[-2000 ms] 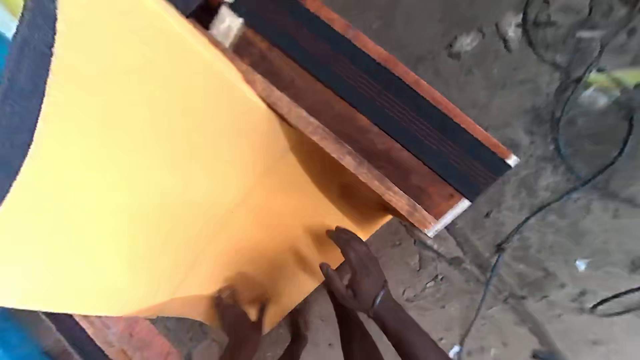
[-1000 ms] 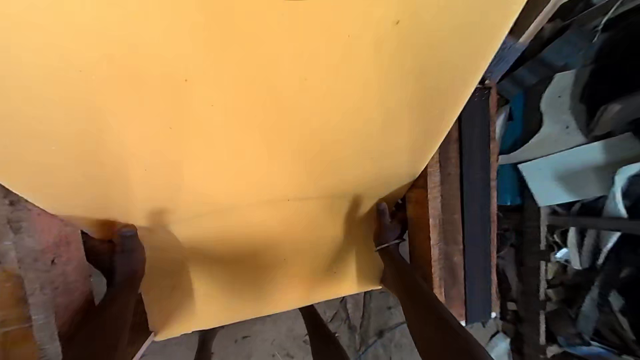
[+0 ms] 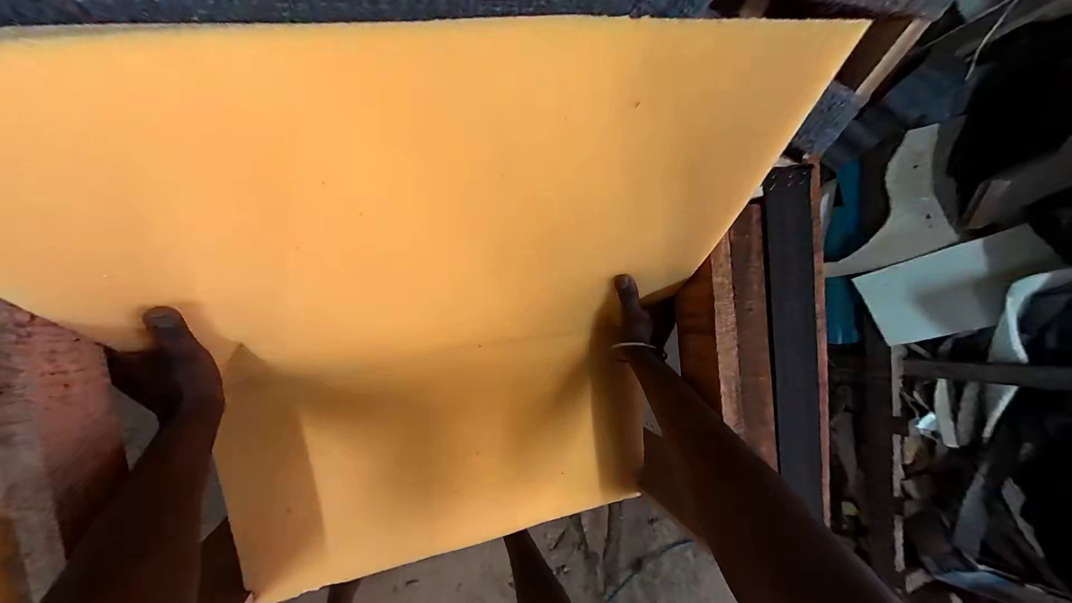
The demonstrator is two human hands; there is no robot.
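A large yellow-orange sheet, probably foam, (image 3: pixel 402 209) spans most of the view, its near part bending down between two wooden frame sides. My left hand (image 3: pixel 180 360) grips its left edge, thumb on top and the fingers hidden underneath. On the right edge, my right hand (image 3: pixel 638 322) holds the sheet the same way, thumb on top, a thin bracelet at the wrist. The sheet's near flap hangs between my forearms. Its far edge lies against a dark grey fabric surface (image 3: pixel 335 10).
A reddish wooden panel (image 3: pixel 59 402) stands at the left. At the right is a wooden frame side (image 3: pixel 749 352) with a black webbing strip (image 3: pixel 796 335). Beyond it lie pale board offcuts (image 3: pixel 955 285), a blue object (image 3: pixel 842 310) and mixed scraps. Concrete floor (image 3: pixel 469 578) shows below.
Two seconds ago both hands were near the sheet's lower edge; now they grip its opposite side edges. The view has turned a lot. Since one second ago, the grip looks the same.
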